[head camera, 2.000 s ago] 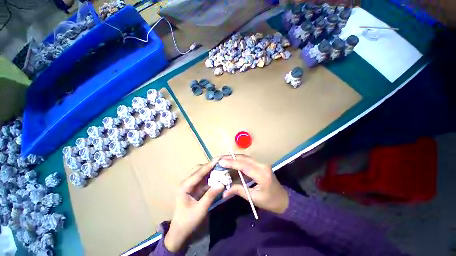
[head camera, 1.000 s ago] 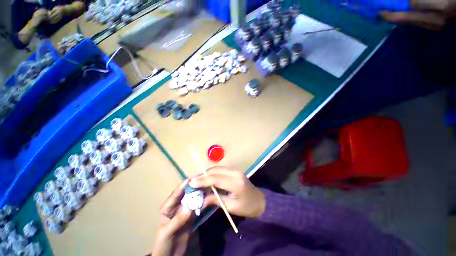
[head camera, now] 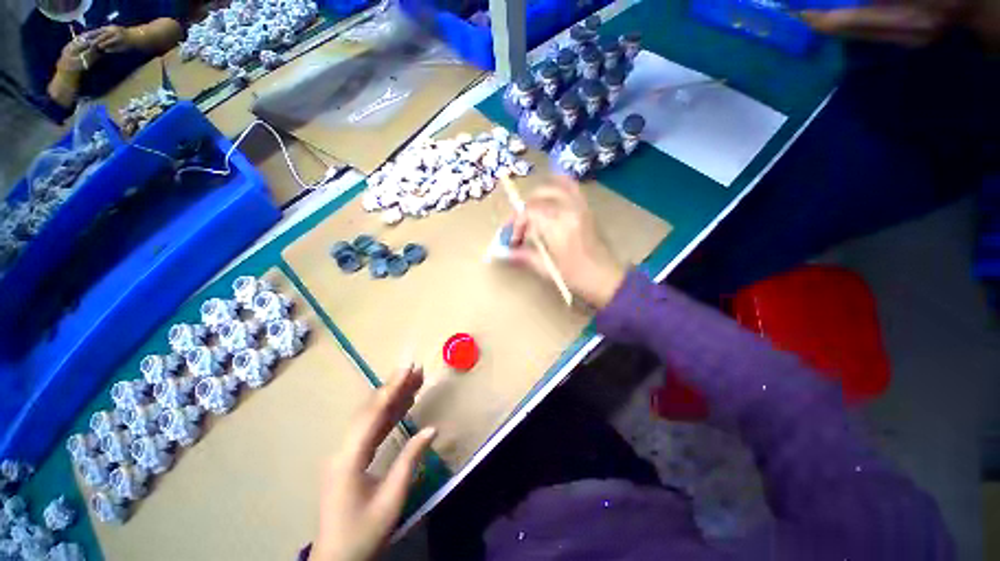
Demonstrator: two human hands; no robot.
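Note:
My right hand (head camera: 559,241) is over the right cardboard (head camera: 439,301), slightly blurred. It holds a joined piece (head camera: 509,239) with a dark cap at its fingertips and the pale stick (head camera: 550,263) across its fingers. Whether the piece touches the cardboard I cannot tell. My left hand (head camera: 378,460) is empty with fingers apart near the front edge. The red glue dish (head camera: 462,352) lies between the hands. Several dark caps (head camera: 377,258) lie loose on the right cardboard. White-grey bodies (head camera: 186,378) stand in rows on the left cardboard (head camera: 247,482).
Small white pieces (head camera: 444,173) lie heaped at the cardboard's far edge. Capped pieces with purple bases (head camera: 581,99) stand beside a white sheet (head camera: 702,121). A large blue bin (head camera: 132,258) is at left, a red stool (head camera: 811,329) at right. Another person's hands (head camera: 93,44) show at top left.
My right hand has moved away from my left, up and right over the cardboard, carrying the joined piece and stick. My left hand has let go and opened. The view has shifted.

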